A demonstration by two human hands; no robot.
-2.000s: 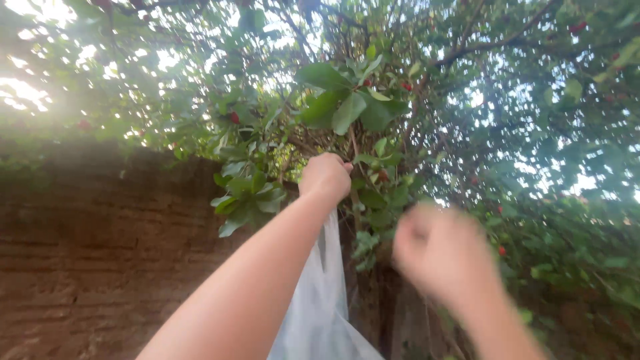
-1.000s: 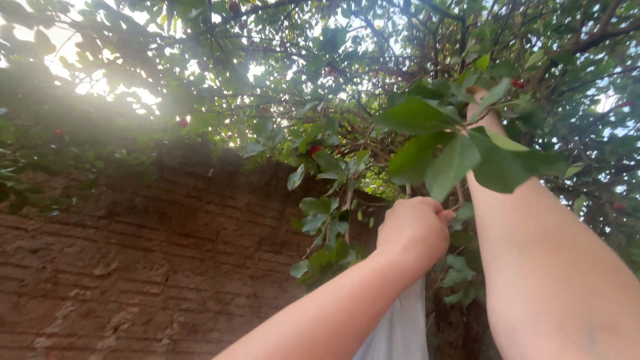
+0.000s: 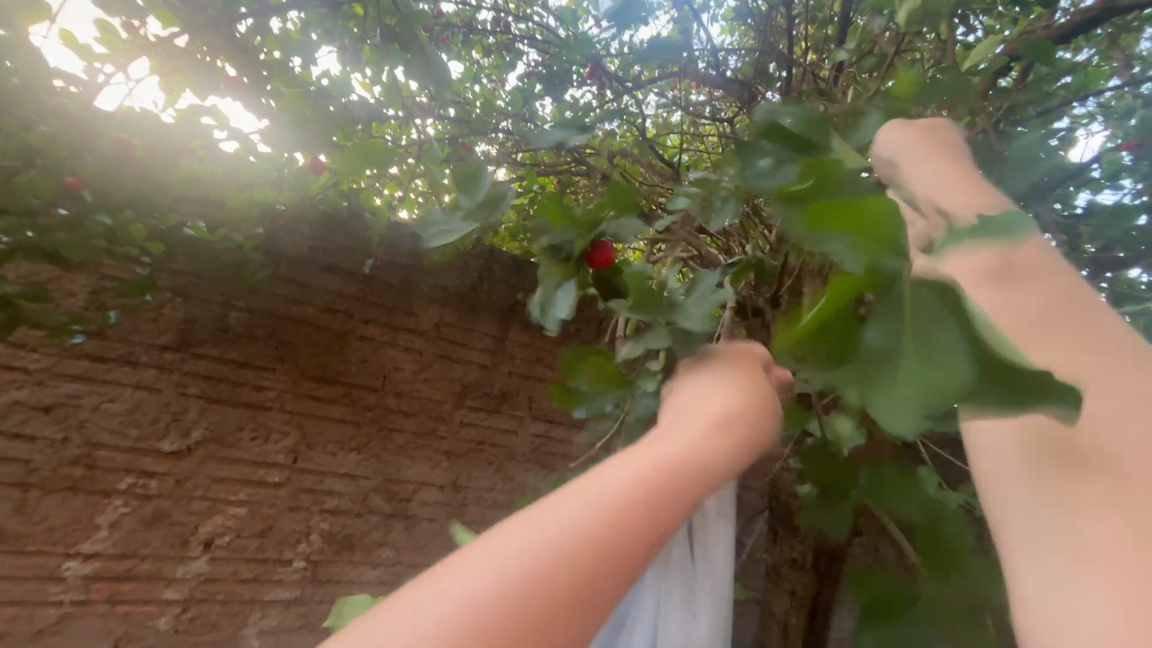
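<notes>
My left hand point(image 3: 724, 405) is closed at the middle of the view, with a whitish translucent plastic bag point(image 3: 688, 576) hanging below it; a thin branch runs down to the same fist. Higher up on the right, my right hand point(image 3: 922, 171) is raised among the branches, blurred, its fingers partly behind large green leaves point(image 3: 918, 351). Whether it holds anything cannot be seen. A ripe red fruit point(image 3: 600, 254) hangs among leaves to the upper left of my left hand.
A rough brick wall point(image 3: 270, 450) fills the left and lower left. Behind my left hand rises a brown trunk point(image 3: 796, 549). Dense foliage spreads overhead, with more red fruits point(image 3: 73, 184) at the far left. A thick branch point(image 3: 1080, 22) crosses the top right.
Two seconds ago my right hand was beside and below my left; one second ago it was up among the branches, where it remains. The view has shifted left. My left hand still has the bag.
</notes>
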